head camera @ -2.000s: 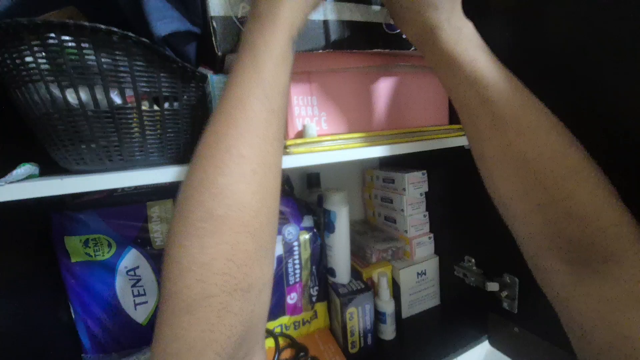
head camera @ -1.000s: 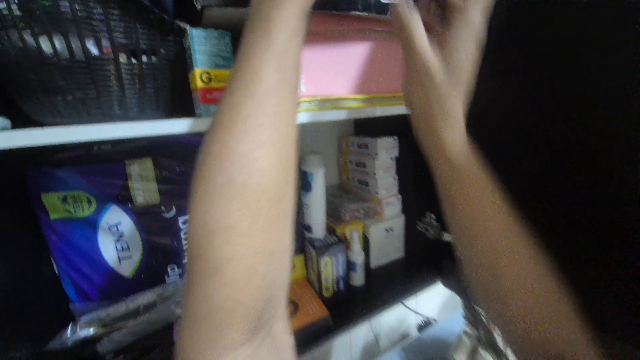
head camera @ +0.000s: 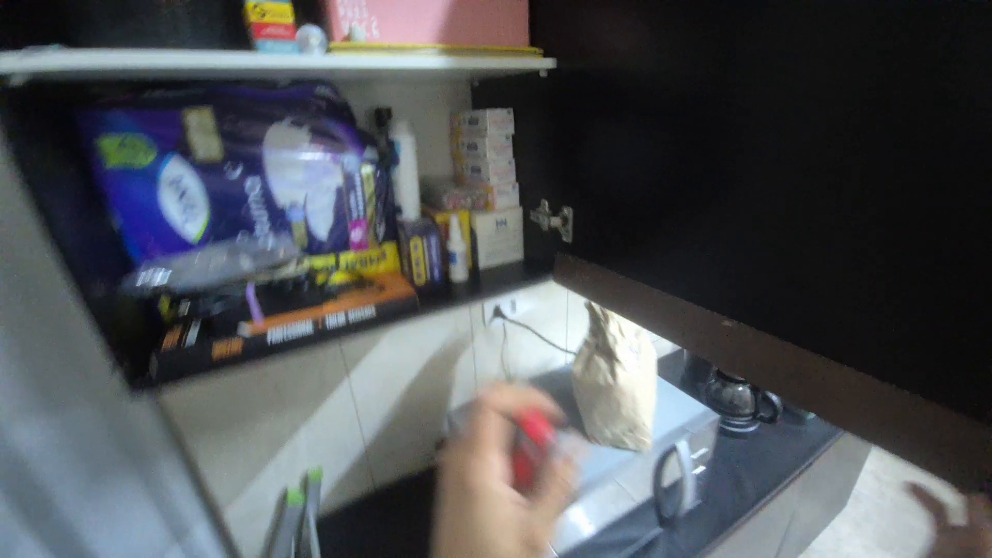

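My left hand (head camera: 492, 473) is low in the middle of the view, its fingers closed around a small red object (head camera: 533, 446); blur hides what kind it is. Beyond it a crumpled brown paper bag (head camera: 616, 384) stands on a light grey appliance top. At the lower right edge shows a dark, blurred part of my right hand (head camera: 942, 515), and whether it holds anything cannot be seen. Above, the cabinet holds a purple Tena pack (head camera: 240, 182), a white bottle (head camera: 405, 170), a small spray bottle (head camera: 457, 252) and stacked small boxes (head camera: 487, 155).
A dark cabinet door (head camera: 736, 194) on a metal hinge (head camera: 552, 220) stands open at the right. The white shelf (head camera: 294, 65) carries a pink box (head camera: 442, 22). A glass coffee pot (head camera: 732, 399) is on the black counter (head camera: 744, 473). A cable runs from a wall outlet (head camera: 502, 308).
Both hands have come down from the upper shelf. The red object now shows in my left hand. The view has shifted down and right, bringing the counter and paper bag into sight.
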